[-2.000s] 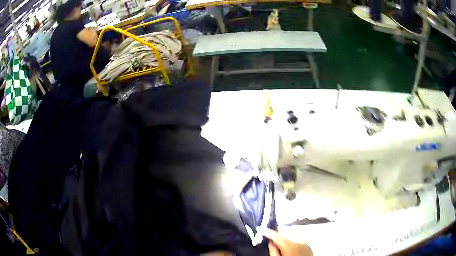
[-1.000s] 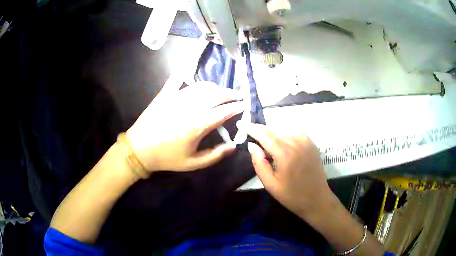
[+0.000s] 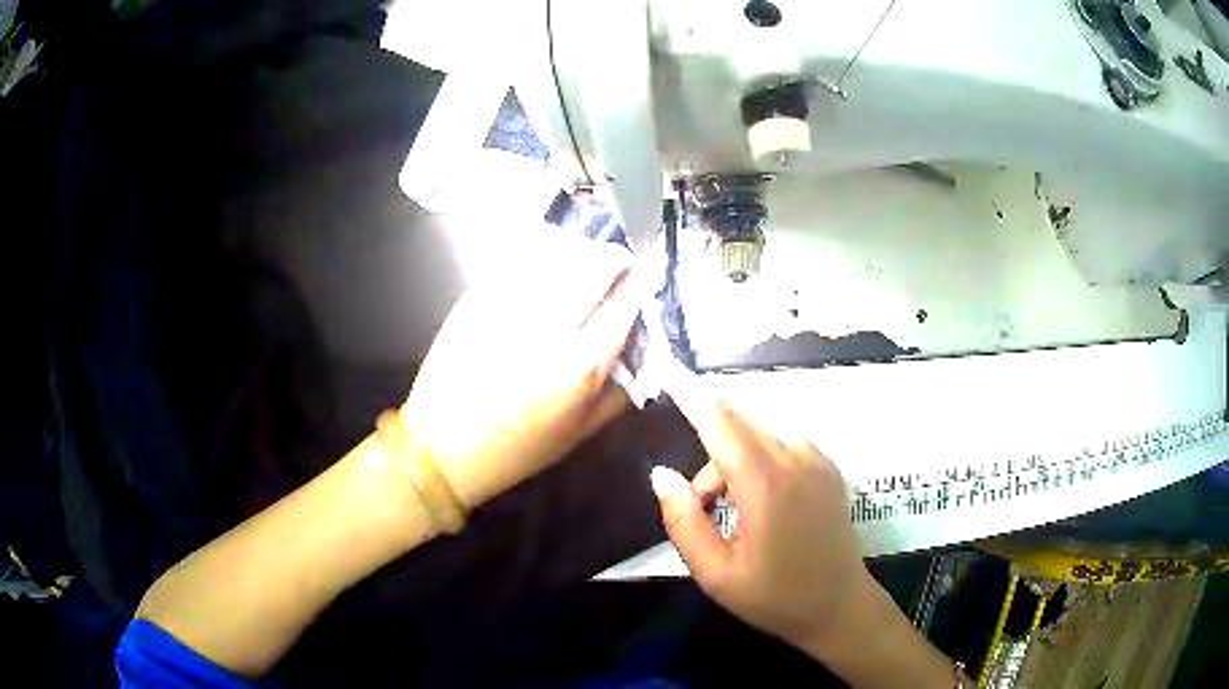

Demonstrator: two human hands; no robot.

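Note:
The large dark garment fills the left side and lies under both hands. A small blue-navy piece runs under the needle area of the white sewing machine. My left hand lies flat on the work left of the needle, washed out by the lamp; its fingertips reach the piece. My right hand is just right and below, its index fingertip at the piece's near end beside a narrow white strip, its thumb apart. The needle and exact fingertip contact are lost in glare.
The ribbed tension knob sits right of the needle area. A measuring tape runs along the table's front edge. A yellow-edged thing and brown slatted material show below the table at the lower right.
The view has swung from the wider room down to the needle area. Since one second ago, my left hand has moved closer to the needle, and my right thumb has parted from the work.

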